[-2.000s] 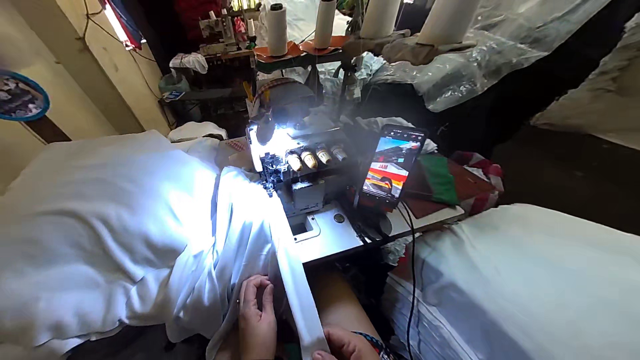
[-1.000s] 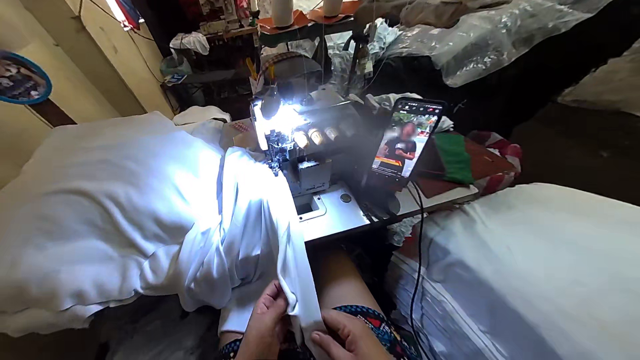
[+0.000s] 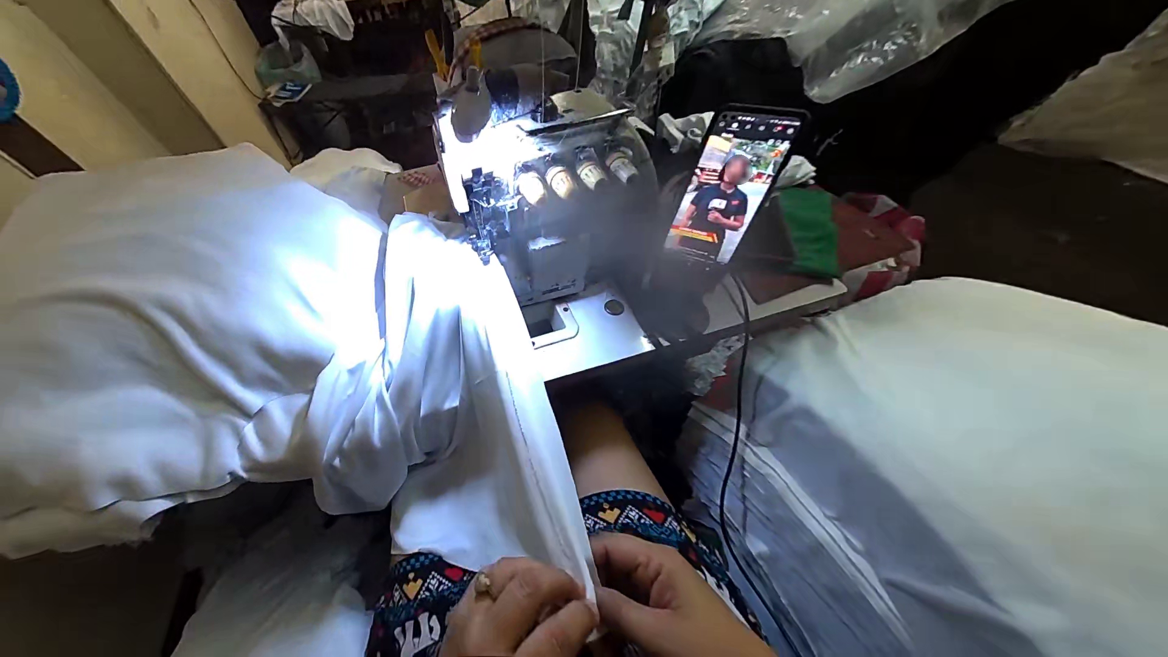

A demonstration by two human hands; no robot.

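My left hand (image 3: 525, 607), with a ring on one finger, pinches the near end of a white fabric strip at the bottom centre. Close against it, my right hand (image 3: 662, 593) grips the strip's right edge. The white fabric (image 3: 511, 438) runs from both hands up over my lap to the needle area of an overlock sewing machine (image 3: 547, 201), whose lamp shines brightly on it. Bunched folds of the cloth lie left of the strip. The fingertips partly hide the strip's end.
A large heap of white fabric (image 3: 164, 319) fills the left side. Stacked white cloth (image 3: 958, 438) stands at the right. A lit smartphone (image 3: 735, 187) is propped beside the machine, and a black cable (image 3: 737, 411) hangs down from it over the table edge (image 3: 730, 324).
My hands have come together at the strip's near end; two seconds ago they were apart. The phone's picture has changed since the oldest frame. The view has tilted downward.
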